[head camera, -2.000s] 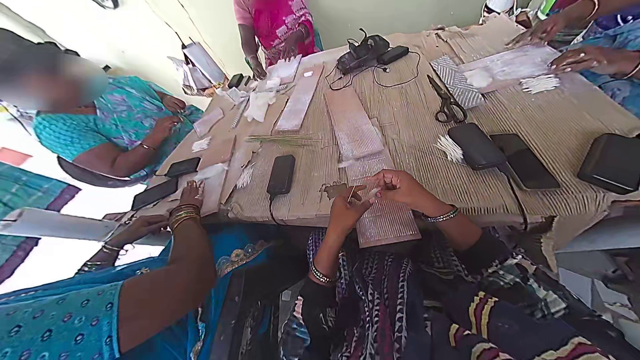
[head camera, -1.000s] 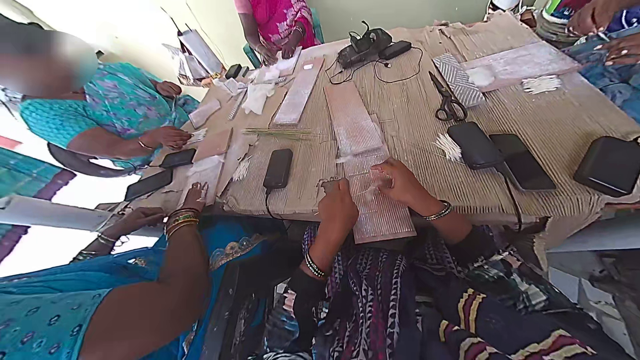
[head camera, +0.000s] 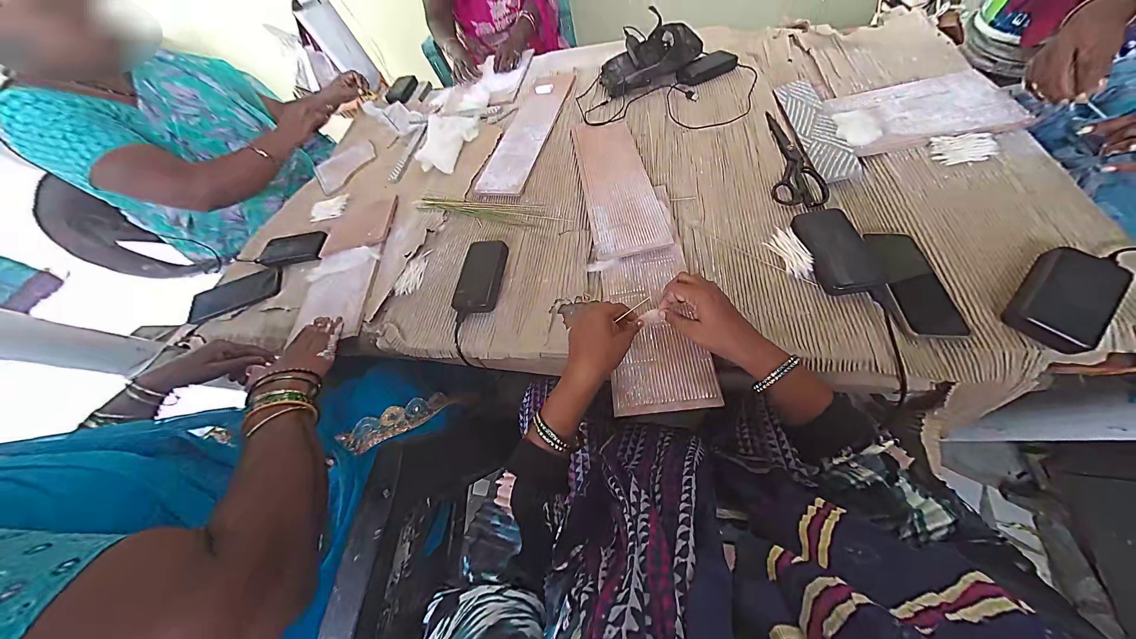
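Observation:
My left hand (head camera: 602, 335) grips a thin pale stick (head camera: 632, 308) between thumb and fingers. Facing it, my right hand (head camera: 697, 311) pinches a small tuft of white fibre (head camera: 653, 316) at the stick's end. Both hands are over a ridged, whitish board (head camera: 667, 373) that reaches past the table's near edge. A second powdery board (head camera: 621, 191) overlaps its far end. Left of the boards lies a bundle of thin green sticks (head camera: 484, 209). White rolled wicks (head camera: 788, 254) are heaped to the right.
Corrugated cardboard (head camera: 532, 257) covers the table. Black scissors (head camera: 794, 169), a black power bank (head camera: 480, 277), another black device (head camera: 834, 251), a phone (head camera: 914, 284) and a black case (head camera: 1068, 299) lie about. A cabled black device (head camera: 652, 58) is at the back. Co-workers' hands (head camera: 306, 351) work at left, back and right.
My hands have moved apart a little, and the thin stick now shows between them. The co-worker at the far left has raised both hands from the table.

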